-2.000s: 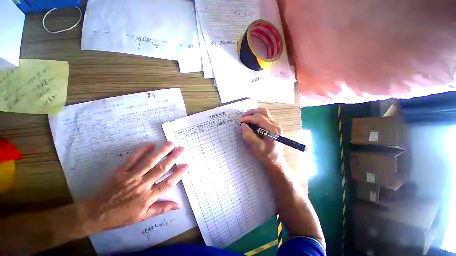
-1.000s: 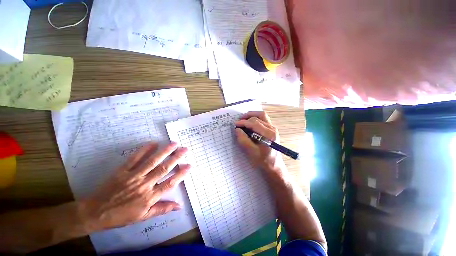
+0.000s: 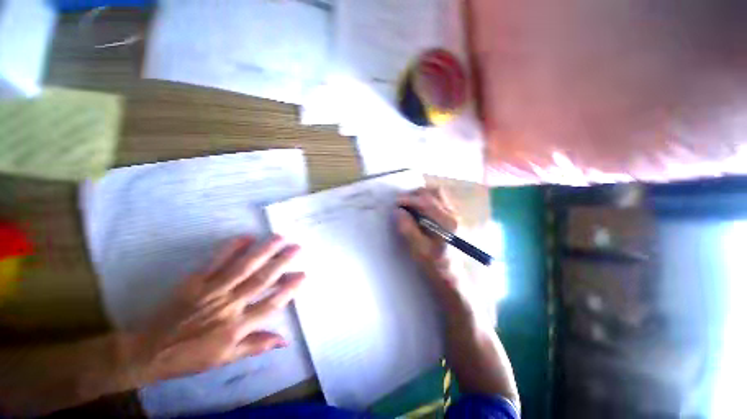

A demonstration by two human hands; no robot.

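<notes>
The white record form (image 3: 352,286) lies slanted in front of me, its right part under my right hand (image 3: 427,229). My right hand grips a black pen (image 3: 452,237), tip near the form's upper rows. The white reference sheet (image 3: 164,221) lies to the left, partly under the form's edge. My left hand (image 3: 221,307) rests flat on it with the fingers spread, holding nothing. Writing on both sheets is blurred.
Loose papers (image 3: 237,49) lie at the far side, with a black-and-yellow tape roll (image 3: 432,87) on them. A yellow note (image 3: 61,131) and a red-and-yellow item (image 3: 12,254) are at left. A pink bag (image 3: 606,82) is at upper right; cartons (image 3: 606,237) stand beyond the green floor.
The whole view has blurred and shifted slightly. My right hand keeps the pen near the form's top and has hardly moved on it. My left hand stays flat on the reference sheet.
</notes>
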